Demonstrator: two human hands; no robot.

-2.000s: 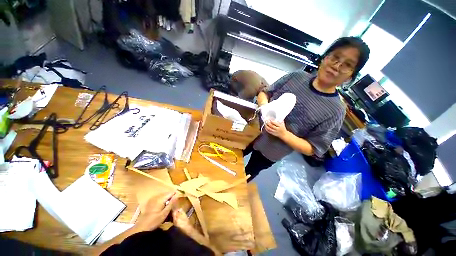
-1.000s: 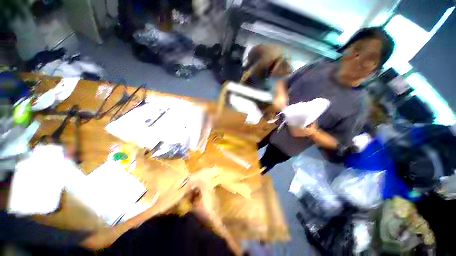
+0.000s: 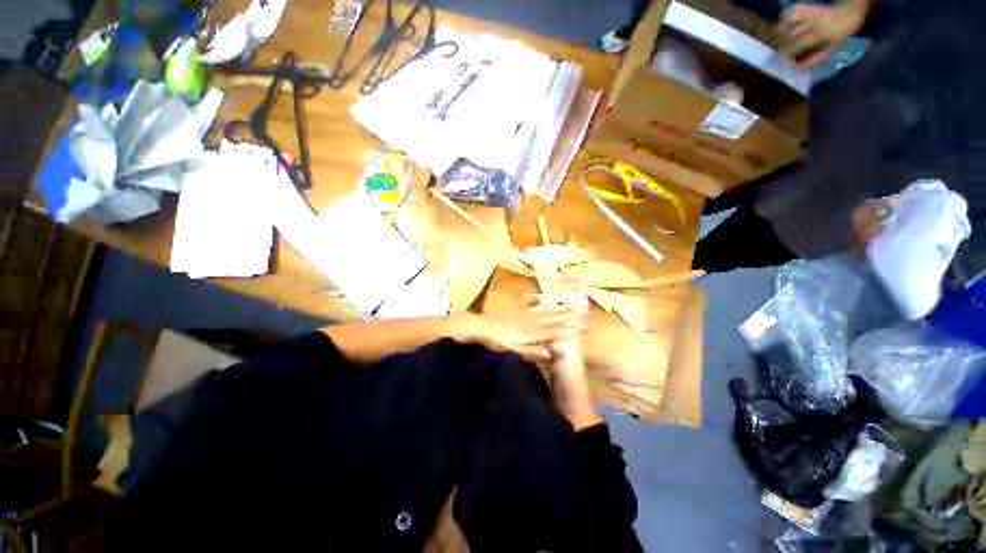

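Note:
Tan card pattern pieces lie in a loose overlapping pile near the right end of the wooden table. My left hand and my right hand meet at the near side of the pile, one laid over or against the other. The fingers overlap and are blurred, so I cannot tell whether they hold a card piece. A larger tan card lies left of the hands.
White sheets, black hangers and crumpled paper lie left. A printed white bag, yellow tape measure and open carton lie beyond. A person stands right, by clear bags on the floor.
The view has tilted down, showing my torso. My hands have come together beside the card pile. The other person's one hand is now at the carton, and the white item is lower at their side.

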